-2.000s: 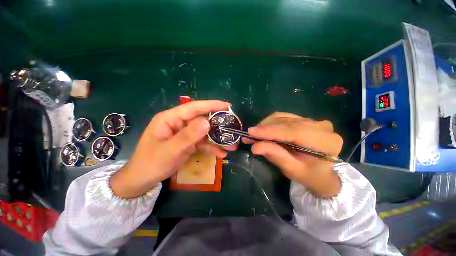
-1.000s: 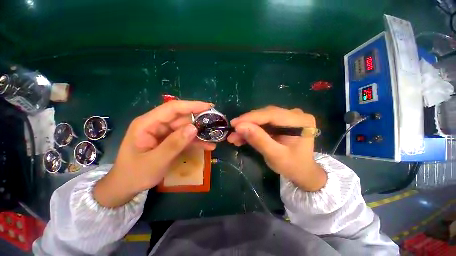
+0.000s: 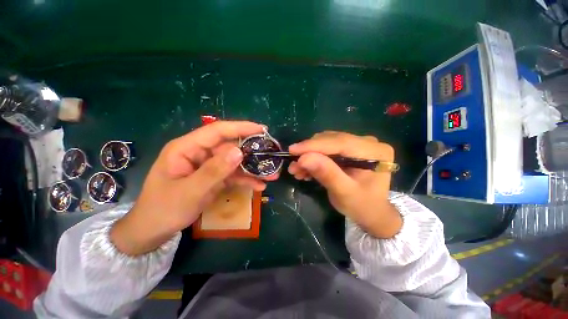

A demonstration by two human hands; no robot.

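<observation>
My left hand (image 3: 198, 176) holds a watch head (image 3: 262, 165) by its rim between thumb and fingers, above the work pad (image 3: 228, 212). The watch head is a silver ring with a dark, detailed inside and lugs. My right hand (image 3: 346, 169) grips a thin dark tool (image 3: 355, 162) with a brass-coloured rear end, held nearly level. Its thin front part reaches over the inside of the watch head. Whether it is a screwdriver or tweezers, and whether its tip touches, I cannot tell. The orange-red pad with a pale centre lies partly under my left hand.
Several watch heads (image 3: 101, 187) lie at left beside white paper (image 3: 47, 156). A clear plastic bottle (image 3: 28, 107) and tan block (image 3: 71, 109) lie behind them. A blue control unit (image 3: 461, 124) stands at right. A thin tube (image 3: 309, 232) runs from the pad. A red tray (image 3: 18, 280) is low left.
The whole view has shifted, so the bench things sit further left. The tool's thin metal front now shows over the watch face, where one second ago it looked short and dark.
</observation>
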